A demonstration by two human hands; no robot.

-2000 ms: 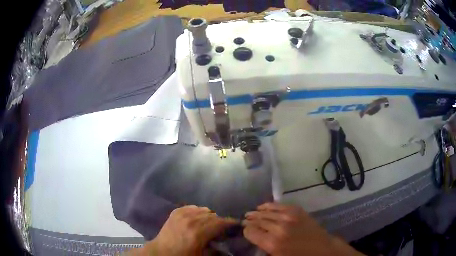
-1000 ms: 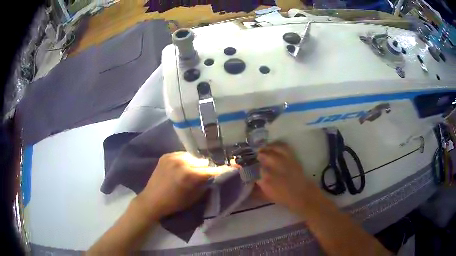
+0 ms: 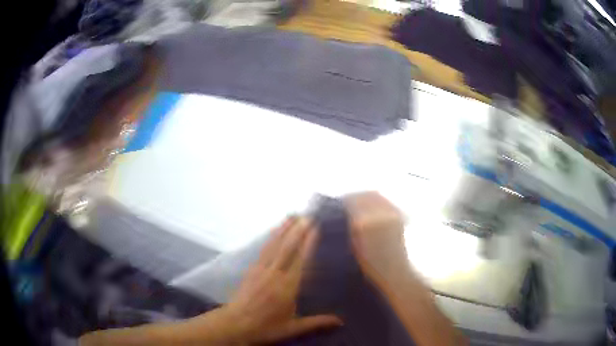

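Observation:
A dark grey garment panel point(image 3: 338, 284) lies near the table's front, away from the needle. My left hand point(image 3: 270, 284) lies on its left side with fingers stretched, over a pale cloth piece point(image 3: 219, 274) that sticks out to the left. My right hand point(image 3: 377, 230) is closed on the panel's far right edge. The sewing machine point(image 3: 500, 182) stands to the right, blurred, with its lit needle area right of my right hand. The stack of cut dark grey panels point(image 3: 284, 78) lies beyond the work.
Blurred black-handled shears point(image 3: 531, 297) lie on the machine bed at right. The white table point(image 3: 223, 155) has a blue patch at left. A yellow-green basket point(image 3: 21, 219) stands at far left. Dark purple cloth point(image 3: 446, 47) is heaped beyond the machine.
The view has swung left, so the machine now shows at right. The panel and both hands have moved away from the needle to the table left of it.

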